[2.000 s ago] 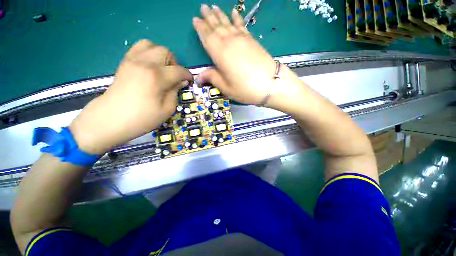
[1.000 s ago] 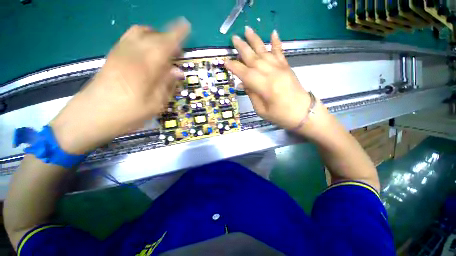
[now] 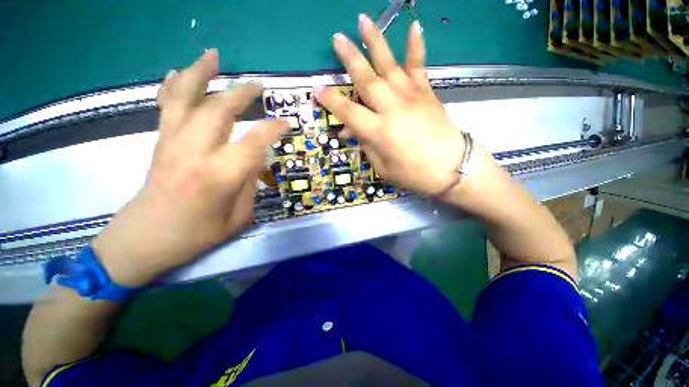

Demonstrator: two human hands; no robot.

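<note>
A tan-yellow circuit board panel (image 3: 321,162) lies across the conveyor rails in front of me. It bears rows of small upright capacitors, yellow-topped transformers and blue parts. My left hand (image 3: 208,155) is at its left side, fingers apart, thumb and a finger near the upper left parts; a blue wrist strap (image 3: 87,273) is on that wrist. My right hand (image 3: 408,121) lies over the panel's right side, fingers spread, with a fingertip at the upper middle parts. My hands hide the panel's left edge and much of its right side.
Silver conveyor rails (image 3: 355,227) run from left to right over a white surface (image 3: 68,189). On the green mat (image 3: 279,38) behind are slim silver tweezers (image 3: 387,17) and loose white parts (image 3: 523,7). Stacked panels (image 3: 604,26) stand at the back right.
Compared with one second ago, the panel sits further right in view. My left hand has come lower, with its fingers more spread. Two seconds ago both hands met at the panel's top edge.
</note>
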